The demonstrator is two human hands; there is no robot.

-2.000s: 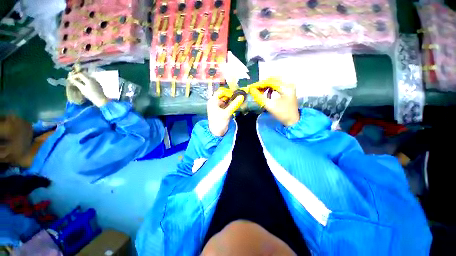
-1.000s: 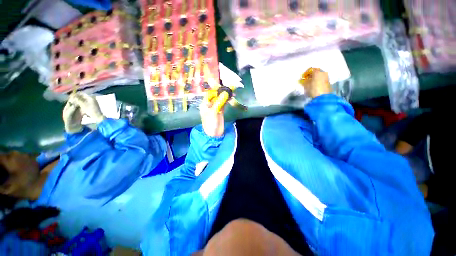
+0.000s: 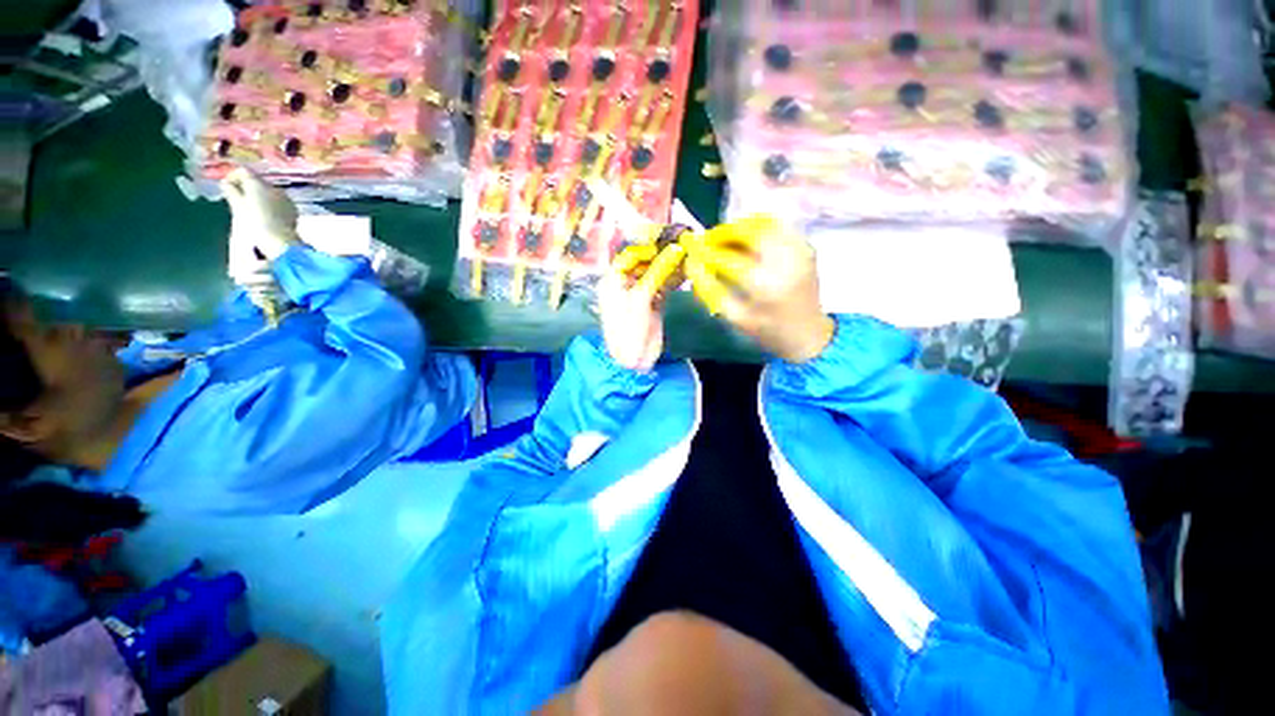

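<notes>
A wristwatch with a small dark round case (image 3: 673,235) is held between my hands at the bench's near edge. My left hand (image 3: 636,297), with yellow-orange finger cots, grips it from the left. My right hand (image 3: 762,284), also with yellow finger cots, has its fingertips against the watch; they are blurred, and whether they hold something small cannot be told. The watch band is mostly hidden by the fingers. A white pointed piece (image 3: 624,213) shows just behind my left hand, over the near edge of the pink-red foam watch tray (image 3: 480,175).
A plastic-covered pink tray (image 3: 853,140) lies behind a white sheet (image 3: 923,273) and a sticker sheet (image 3: 972,347). A clear strip (image 3: 1155,322) and another covered tray (image 3: 1242,224) are at right. At left, a gloved neighbour (image 3: 280,406) sits by another tray (image 3: 329,105).
My right hand has come back left from the white sheet to the watch in my left hand. The camera view has shifted. The neighbour's hands have moved apart.
</notes>
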